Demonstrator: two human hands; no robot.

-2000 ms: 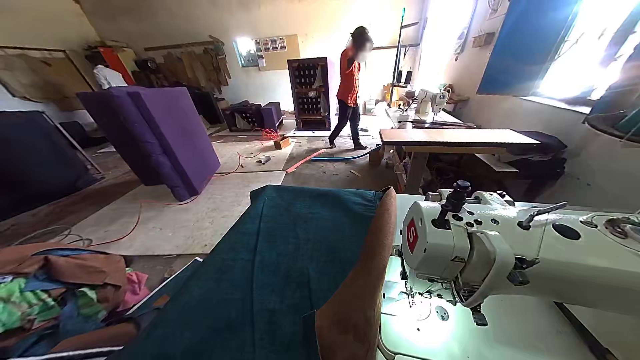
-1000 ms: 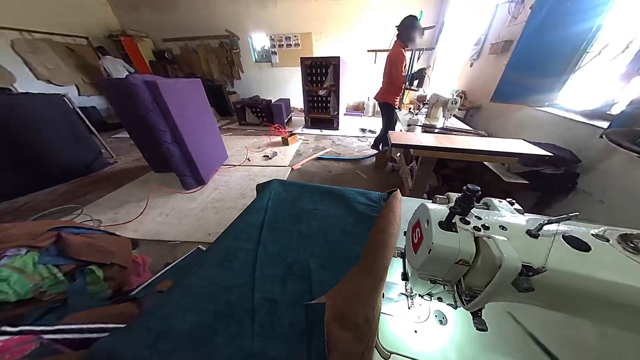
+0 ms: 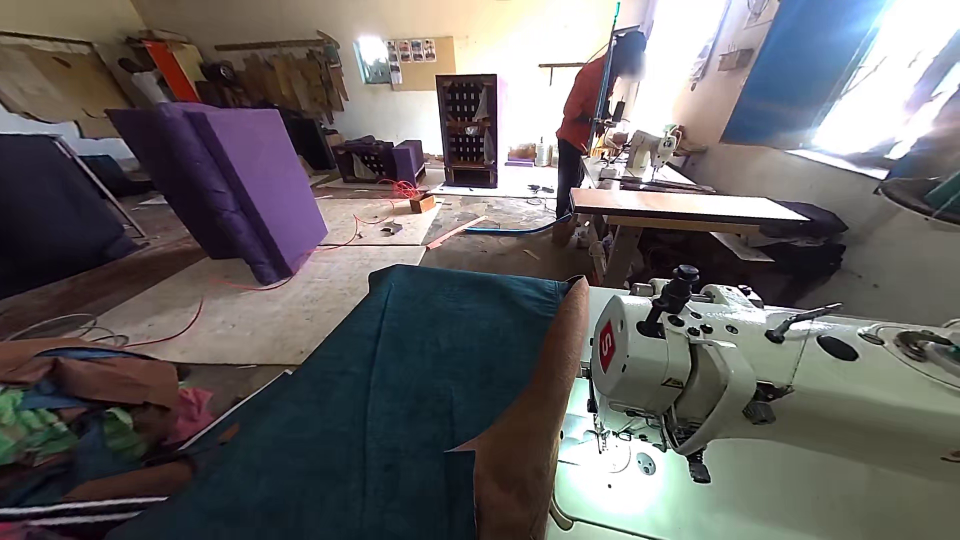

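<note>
Neither of my hands can be made out. A large piece of teal fabric (image 3: pixel 420 375) lies over the table to the left of a white industrial sewing machine (image 3: pixel 645 360). Its right edge is turned over, so the brown underside (image 3: pixel 525 420) shows in a long curved strip. This strip runs close beside the needle area (image 3: pixel 604 442), where a lamp lights the machine bed (image 3: pixel 787 487). No fabric is seen under the presser foot.
Mixed fabric scraps (image 3: pixel 82 397) are heaped at the lower left. Purple upholstered furniture (image 3: pixel 255 180) stands on boards (image 3: pixel 247 307), with a red hose (image 3: pixel 330 247) nearby. Ahead are a wooden-topped table (image 3: pixel 675 206), another sewing machine (image 3: pixel 652 154) and a person (image 3: pixel 585 112) in a red top.
The person in the red top has walked to the right and now bends over the far sewing table. The teal fabric lies much as before.
</note>
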